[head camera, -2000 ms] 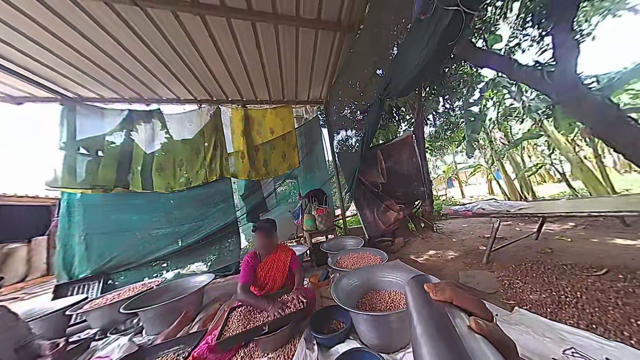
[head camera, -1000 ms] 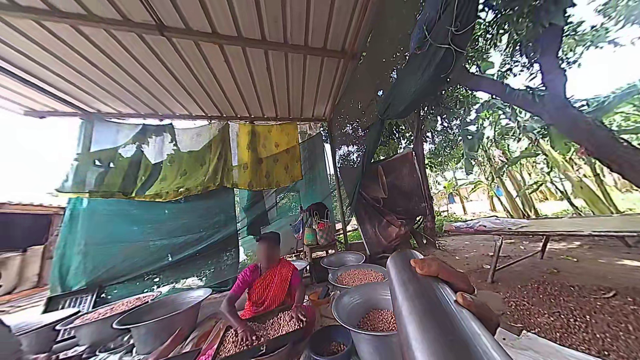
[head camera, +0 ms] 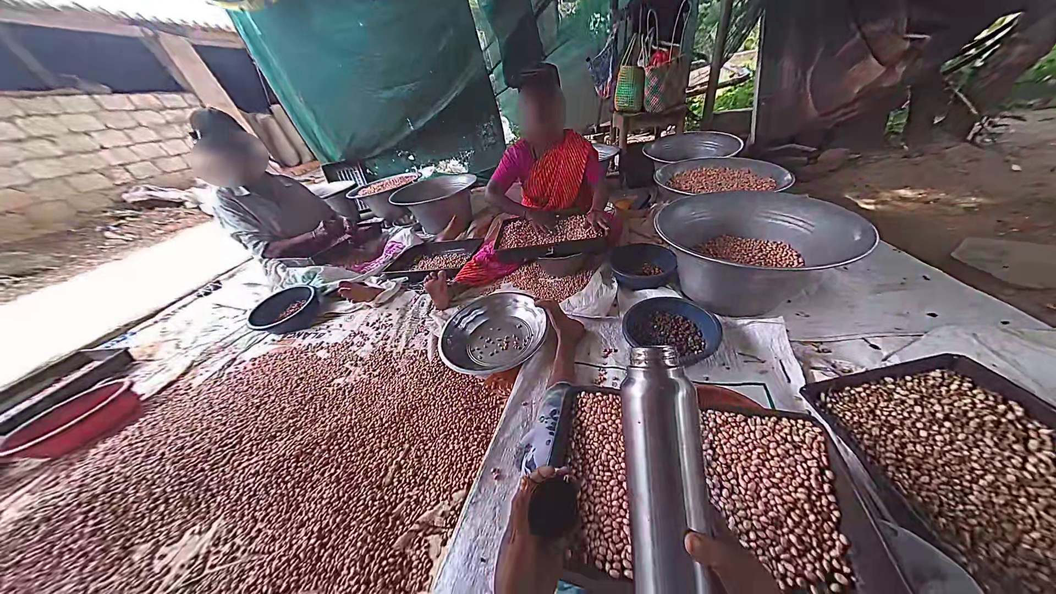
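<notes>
My right hand [head camera: 730, 553] grips the lower part of a stainless steel bottle [head camera: 660, 445], which is upright with its threaded mouth uncovered. At the lower middle, my left hand [head camera: 532, 524] holds a dark round cap [head camera: 553, 505], apart from the bottle. Under and behind the bottle lies a black tray of nuts [head camera: 767, 470], over which both hands are held. My bare foot [head camera: 568, 326] shows beyond the tray, beside a shallow steel bowl [head camera: 493, 332] with a few nuts in it.
Nuts [head camera: 247, 462] cover the sheet at left. Another black tray [head camera: 949, 445] is at right. Ahead are a blue basin [head camera: 672, 326] and a large metal basin [head camera: 763, 247]. Two people sit beyond, one [head camera: 549, 173] with a tray, the other [head camera: 272, 206] at left.
The view has tipped down sharply. The bottle, earlier tilted up high in my right hand, is now lower and upright. My left hand with the cap has come into view.
</notes>
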